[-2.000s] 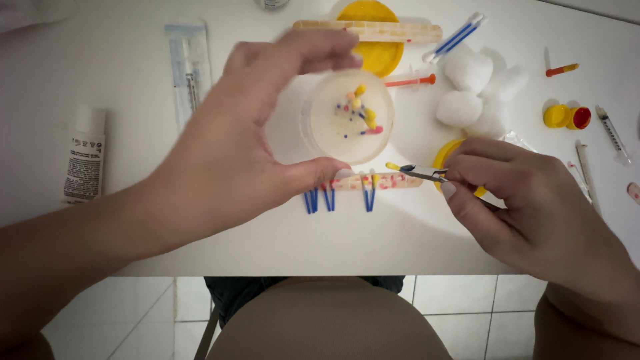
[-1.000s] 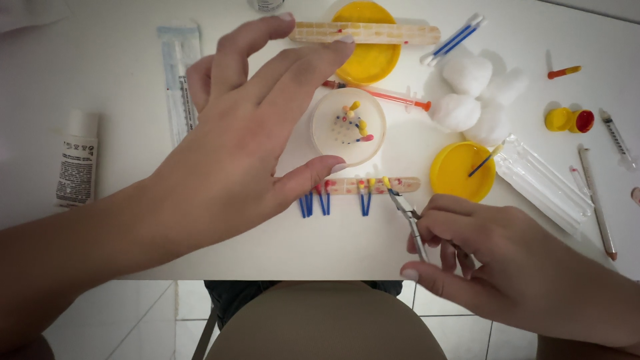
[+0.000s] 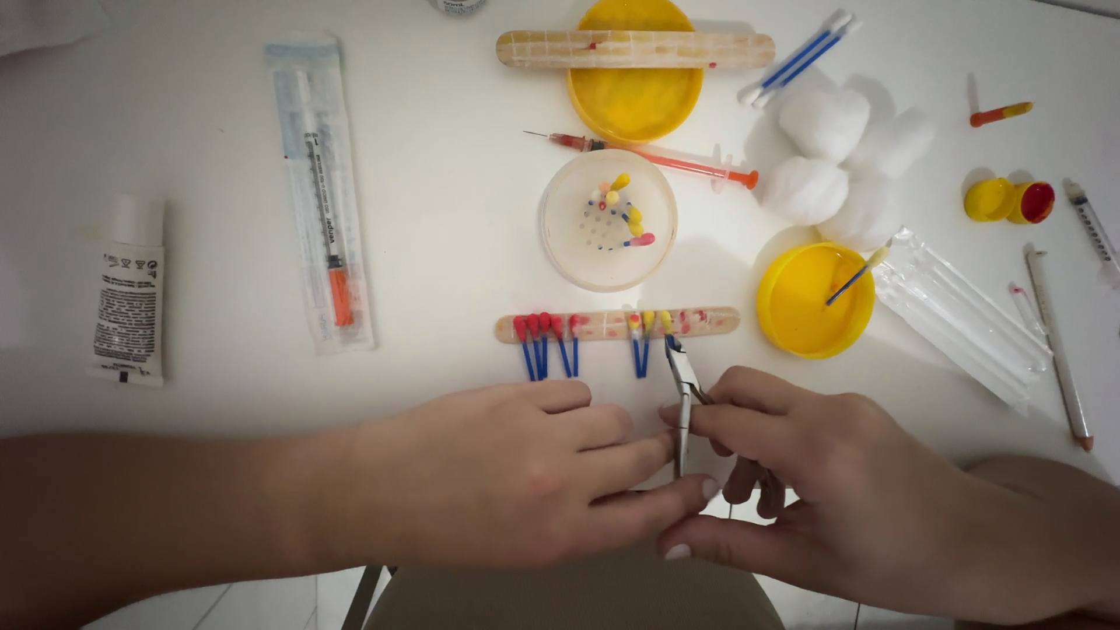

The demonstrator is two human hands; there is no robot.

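Observation:
My right hand (image 3: 814, 490) holds metal nippers (image 3: 685, 385), their jaws at a short yellow-tipped swab on the lower wooden stick (image 3: 717, 321). My left hand (image 3: 534, 472) lies palm down beside the nippers, its fingertips close to their handle; whether it grips them cannot be told. Red-tipped cut swabs (image 3: 544, 325) with blue stems lie across the stick's left part, yellow-tipped ones (image 3: 647, 324) right of its middle. Beyond stands a round translucent holder (image 3: 569, 236) with holes and several coloured swab tips. A yellow dish (image 3: 779, 324) at right has a blue-stemmed swab (image 3: 847, 284) in it.
Behind are a second yellow dish (image 3: 639, 105) under a marked wooden stick (image 3: 525, 50), an orange syringe (image 3: 691, 164) with a bare needle, whole swabs (image 3: 801, 61) and cotton balls (image 3: 822, 122). A packaged syringe (image 3: 319, 192) and a tube (image 3: 129, 297) lie left, a clear wrapper (image 3: 962, 324) and a pencil (image 3: 1059, 350) right.
My left hand has moved from above the round holder down to the table's near edge beside the nippers. My right hand has brought the nippers to the lower stick.

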